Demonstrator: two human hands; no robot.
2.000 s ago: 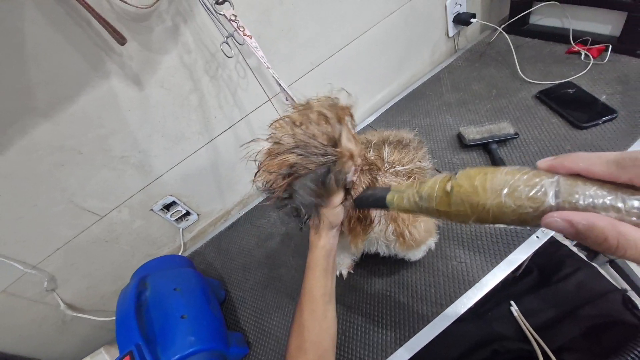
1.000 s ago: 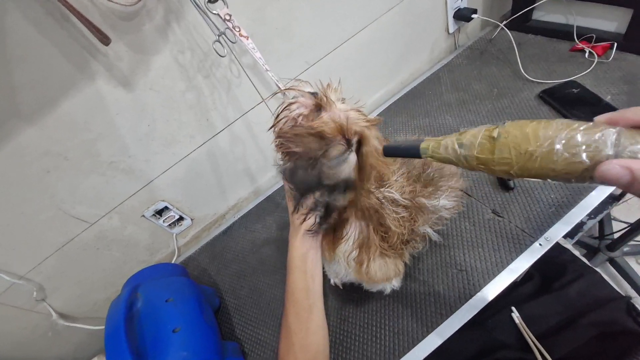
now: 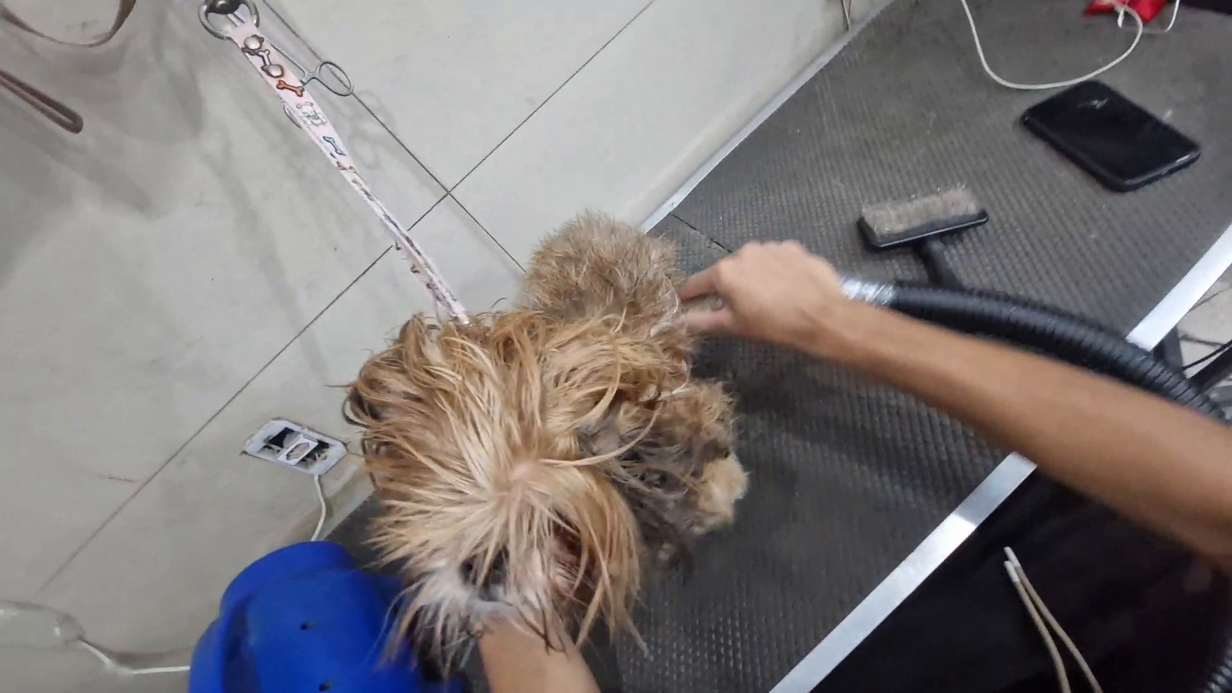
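Observation:
A long-haired tan dog (image 3: 539, 423) with damp, stringy fur is on the black ribbed grooming table (image 3: 866, 500), its head bent low toward the camera. My left hand (image 3: 510, 630) holds the head from below at the muzzle; its fingers are hidden in the fur. At the dog's back, my right hand (image 3: 770, 294) is closed around the dryer nozzle, which is mostly hidden behind the hand. A silvery wrapped joint leads from it to a black corrugated hose (image 3: 1020, 322). A pink patterned grooming strap (image 3: 346, 168) runs down to the dog's neck.
A slicker brush (image 3: 924, 217) full of hair lies right of my hand, with a black phone (image 3: 1112, 135) and white cable (image 3: 1039, 85) beyond. A blue dryer housing (image 3: 303, 616) stands at lower left, below a wall socket (image 3: 295, 446). Metal edging (image 3: 914, 568) borders the table.
My right hand and the nozzle have moved from beside the dog's head to its back. The dog's head has tipped down, with my left hand still beneath it. The view has moved closer.

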